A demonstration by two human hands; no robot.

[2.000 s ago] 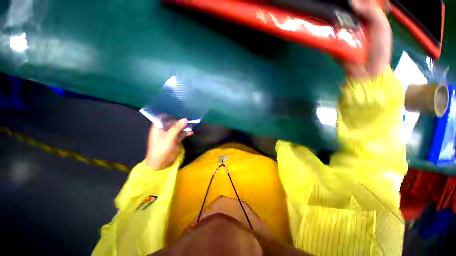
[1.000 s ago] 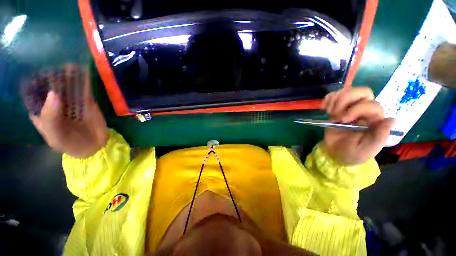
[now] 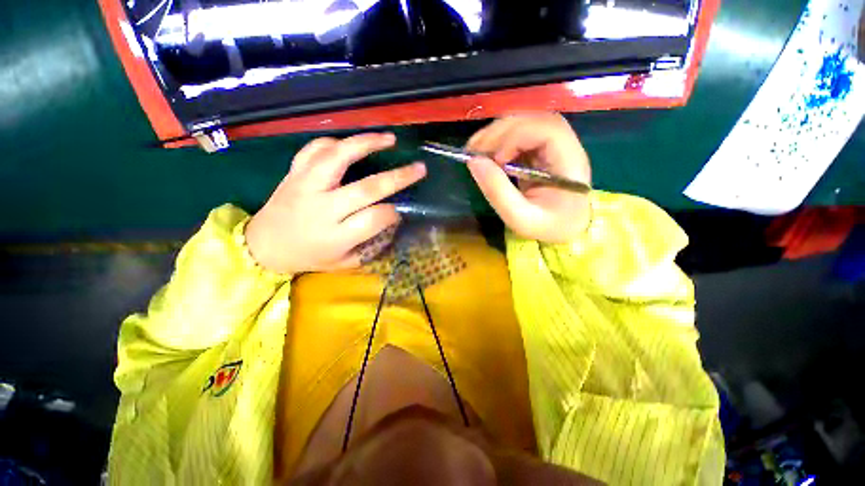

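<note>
My left hand [image 3: 327, 204] holds a clear adhesive-piece carrier sheet [image 3: 432, 266] with rows of small dark dots; the sheet hangs below its fingers, in front of my chest. My right hand [image 3: 536, 176] holds thin metal tweezers [image 3: 503, 167], their tips pointing left, close to my left fingertips. Whether a piece is on the tips cannot be told. Behind both hands lies a glossy black display panel [image 3: 417, 81] in a red frame [image 3: 351, 121]. A small silver hinge [image 3: 211, 139] shows at the panel's lower left corner.
A white board [image 3: 759, 157] with scattered blue bits [image 3: 831, 78] lies on the green bench [image 3: 57, 123] at the right. A red-orange item [image 3: 820, 231] shows past the bench edge at the right. A grey floor with a yellow line lies at the left.
Both hands have come together in front of the chest, the left bringing the dotted sheet, the right the tweezers. The framed panel and white board now sit higher in view.
</note>
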